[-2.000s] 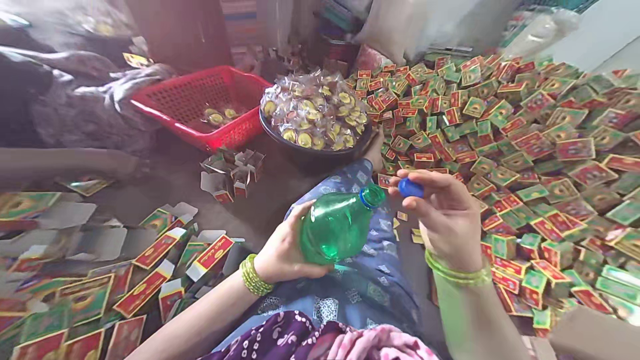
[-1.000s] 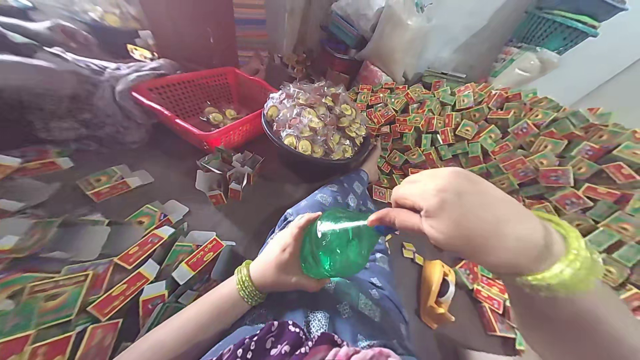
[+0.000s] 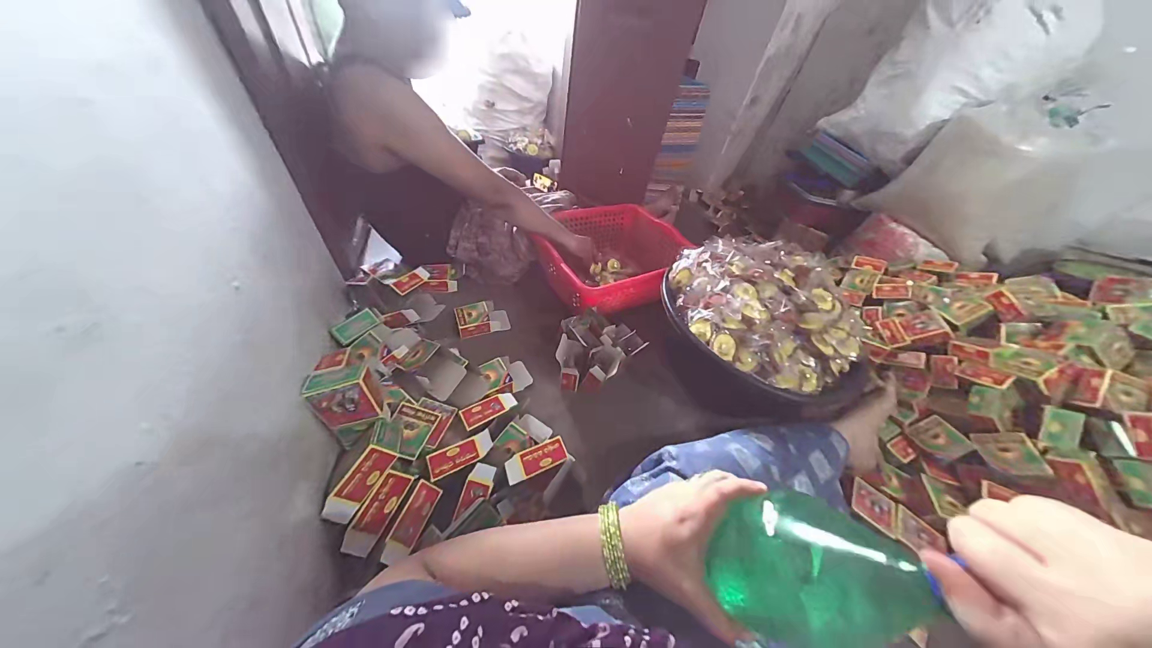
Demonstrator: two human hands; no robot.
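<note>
A green plastic bottle (image 3: 814, 567) lies on its side above my lap, its neck toward the right. My left hand (image 3: 684, 540) is wrapped around the bottle's wide body. At the neck, the fingers of my right hand (image 3: 1035, 576) are closed on the blue bottle cap (image 3: 936, 580), which they mostly hide. Whether the cap is tight on the neck cannot be told.
Beyond my knee stands a dark basin (image 3: 751, 387) heaped with wrapped items. Another person's hand (image 3: 576, 247) reaches into a red plastic basket (image 3: 598, 297). Small printed cardboard boxes lie in piles at left (image 3: 459, 454) and right (image 3: 1017, 360). A wall (image 3: 162, 360) rises at far left.
Two seconds ago the cap was held apart from the bottle's neck; now my right hand has it at the neck. The other person's hand now reaches into the red basket. The view has swung left.
</note>
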